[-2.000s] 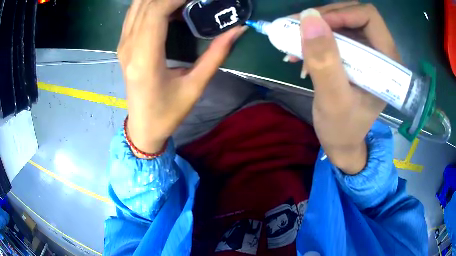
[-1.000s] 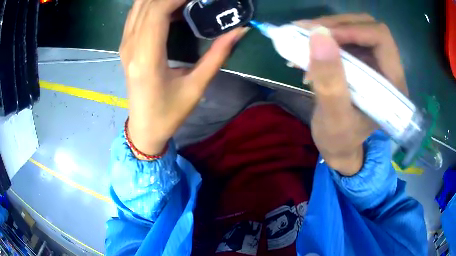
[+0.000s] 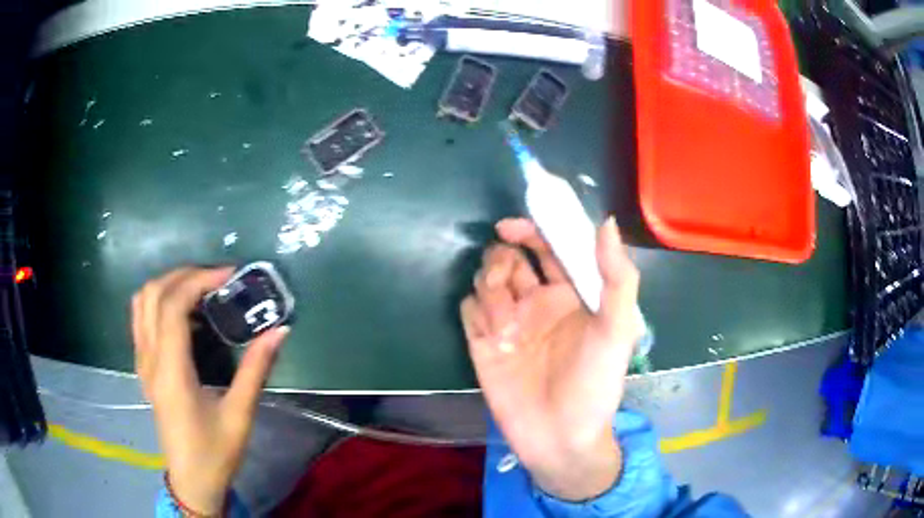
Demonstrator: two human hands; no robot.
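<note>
A small black housing with a pale rim and a white shape inside is between the thumb and fingers of my left hand, near the bench's front edge. My right hand is turned palm up and holds the white dispensing syringe between thumb and fingers. Its blue needle points up and away, short of two dark rectangular housings on the bench. The syringe's rear is mostly hidden behind my right hand; a bit of green shows there.
Another dark housing lies left of those two, above whitish flakes on the green bench. A spare syringe and crumpled wipe lie at the back. A red tray and black blister tray are at right.
The view has tilted up to the bench. My right hand has turned palm up and moved away from the left with the syringe. The left hand still holds the housing, now lower left in view.
</note>
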